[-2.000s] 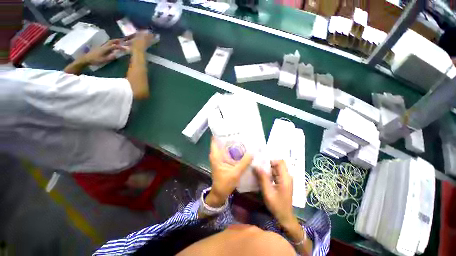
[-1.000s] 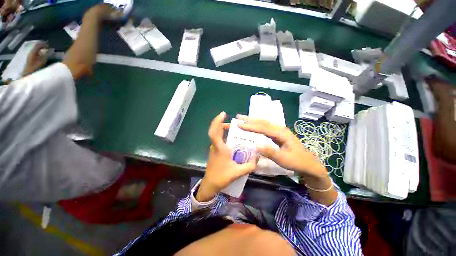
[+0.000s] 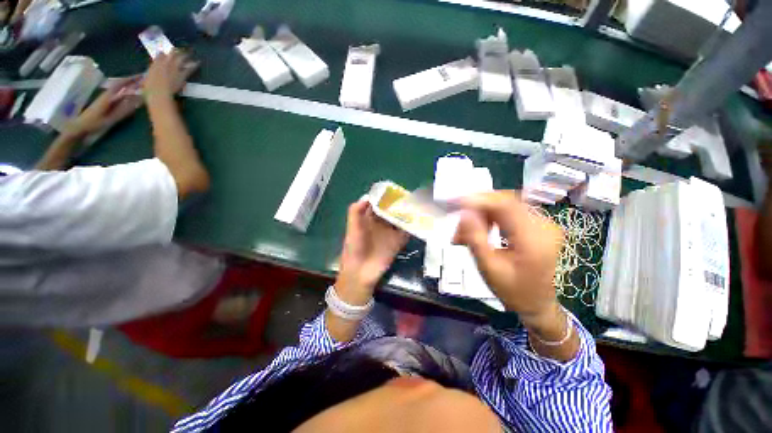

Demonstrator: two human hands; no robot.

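My left hand (image 3: 369,247) holds a white folding carton (image 3: 415,218), its open end towards the upper left showing a yellowish inside. My right hand (image 3: 512,249) is blurred over the carton's right part; whether its fingers grip anything is hidden. Flat cartons (image 3: 455,275) lie partly under the hands at the bench's front edge. A closed-looking long carton (image 3: 311,180) lies alone to the left of my left hand.
Rubber bands (image 3: 580,254), small white piles (image 3: 578,148) and a tall carton stack (image 3: 664,260) are at right. Single cartons (image 3: 359,78) lie beyond the white strip (image 3: 381,123). A person's arms (image 3: 169,127) work at left. A grey post (image 3: 694,80) stands at right.
The carton in my left hand has turned from its printed face to its open end. My right hand has moved off its face to the right. The neighbour's raised arm has come down.
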